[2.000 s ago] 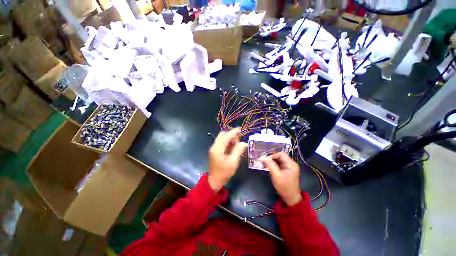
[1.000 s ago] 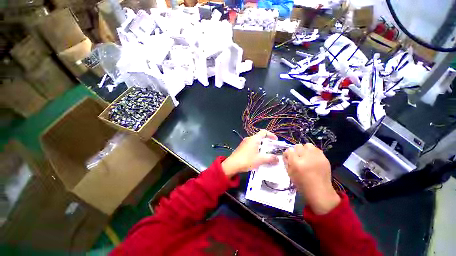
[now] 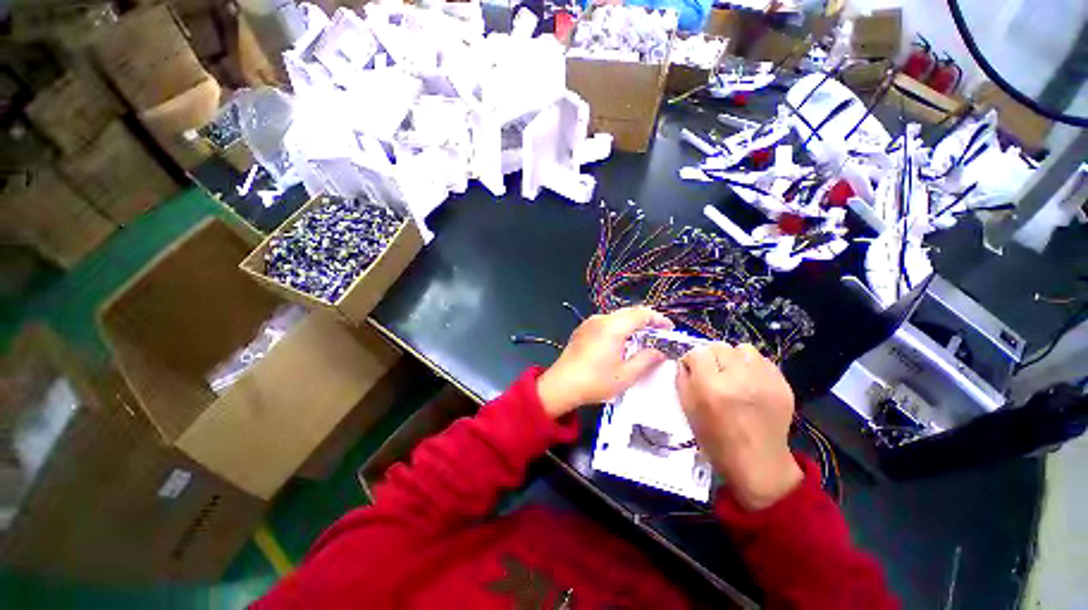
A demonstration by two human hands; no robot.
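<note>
A white plastic housing (image 3: 648, 431) lies at the near edge of the black bench, its flat box-like end towards me. A dark wire lead crosses a small opening in it. My left hand (image 3: 609, 355) grips its far left side with thumb and fingers. My right hand (image 3: 742, 411) is curled over its far right side, fingertips against the narrower end. What the right fingertips pinch is hidden. A fanned heap of orange, red and dark wire leads (image 3: 668, 277) lies just beyond my hands.
A housing pile (image 3: 418, 107) stands at the back left. A shallow carton of small metallic components (image 3: 332, 250) sits at the left edge above a large open cardboard box (image 3: 269, 393). White-and-red subassemblies (image 3: 835, 179) lie back right. A silver screw feeder (image 3: 913, 369) and black electric screwdriver (image 3: 1002, 431) are at right.
The housing has turned from its box-end cavity facing me to its flat face. Both hands have moved to its far end and closed around it. In the last second they have barely moved.
</note>
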